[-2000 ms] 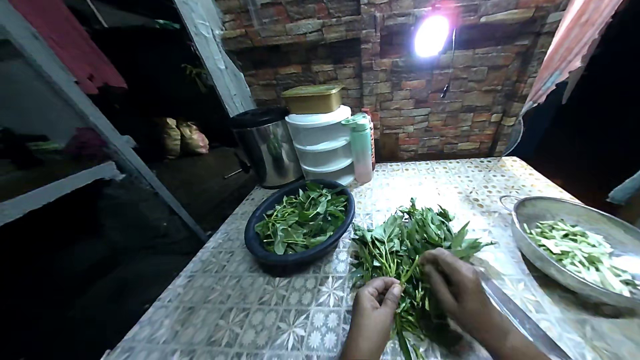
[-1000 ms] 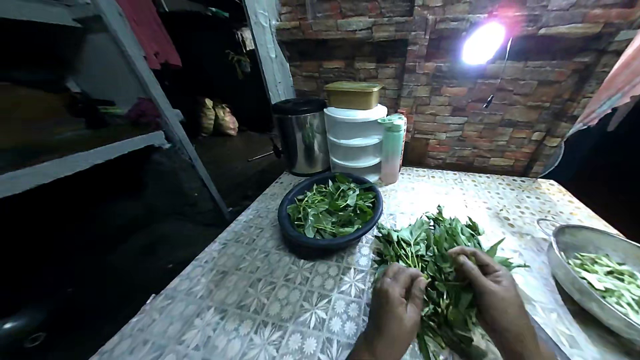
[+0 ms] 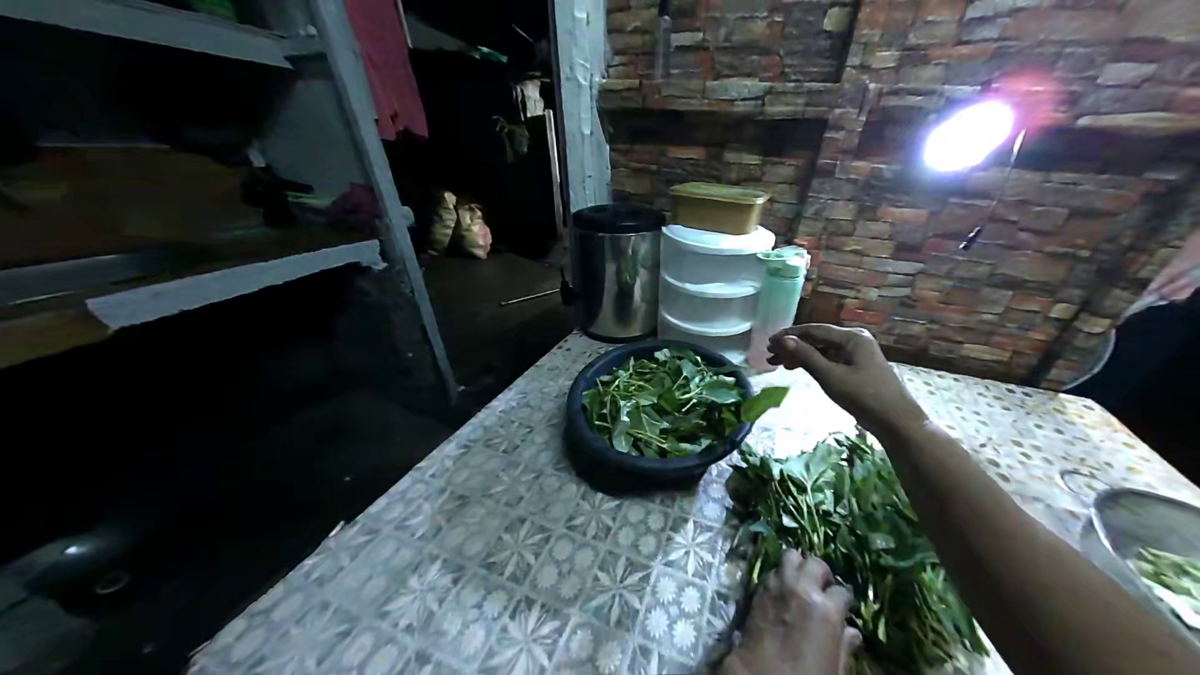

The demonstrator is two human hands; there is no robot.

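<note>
A heap of leafy green stems (image 3: pixel 844 525) lies on the patterned tablecloth. My left hand (image 3: pixel 797 614) rests on the near left edge of the heap, fingers bent; whether it grips a stem cannot be told. My right hand (image 3: pixel 839 370) is raised above the far side of the heap, near the bottle, its thumb and fingertips close together. A single green leaf (image 3: pixel 764 403) sticks out over the right rim of a black basin (image 3: pixel 583 431), below my right fingertips. More leaves and thin stems (image 3: pixel 666 403) fill the basin.
Behind the basin stand a steel container with a black lid (image 3: pixel 619 272), white stacked drawers (image 3: pixel 710 281) with a gold-coloured box (image 3: pixel 719 206) on top, and a green-capped bottle (image 3: pixel 780 300). A metal bowl of cut greens (image 3: pixel 1116 525) is at the right. A lit lamp (image 3: pixel 970 136) hangs before the brick-patterned wall.
My right hand has moved from the heap, beside my left hand, up toward the basin and bottle. My left hand has lowered to the heap's near edge. The view has swung left.
</note>
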